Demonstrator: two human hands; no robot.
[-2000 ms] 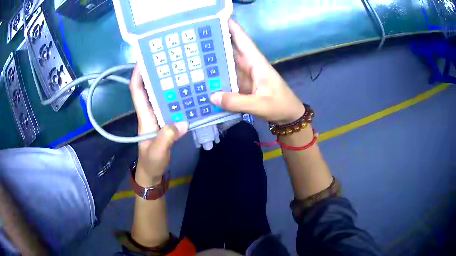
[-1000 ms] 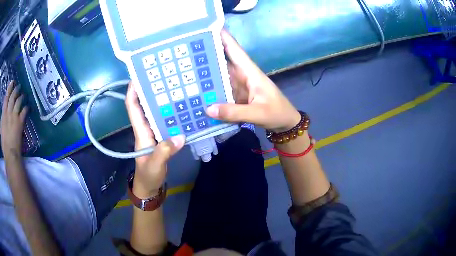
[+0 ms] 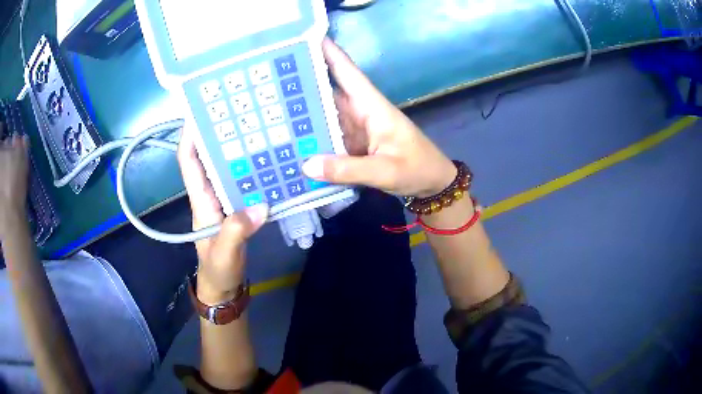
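A light grey-white teach pendant (image 3: pixel 246 115) with a pale, washed-out screen and white, dark blue and teal keys is held up in both hands, cut off at the top edge. My left hand (image 3: pixel 223 238) holds its lower left side, the thumb at the bottom edge by a teal key. My right hand (image 3: pixel 392 154) holds its right side, the thumb over the keys near the right arrow. The grey pendant cable (image 3: pixel 127 185) loops out to the left and runs across the pendant's lower end. A grey connector (image 3: pixel 302 228) hangs below the pendant.
The green-topped bench (image 3: pixel 462 46) runs across the top. A strip plate with round parts (image 3: pixel 61 115) lies at left, beside a dark-and-white box (image 3: pixel 108 27). Another person's arm (image 3: pixel 31 292) reaches in at left. A blue object (image 3: pixel 670 77) stands at right; a yellow line (image 3: pixel 577 177) crosses the floor.
The pendant and both hands have shifted left in view. The other person's arm has come in over the bench at left. Both hands keep their hold on the pendant.
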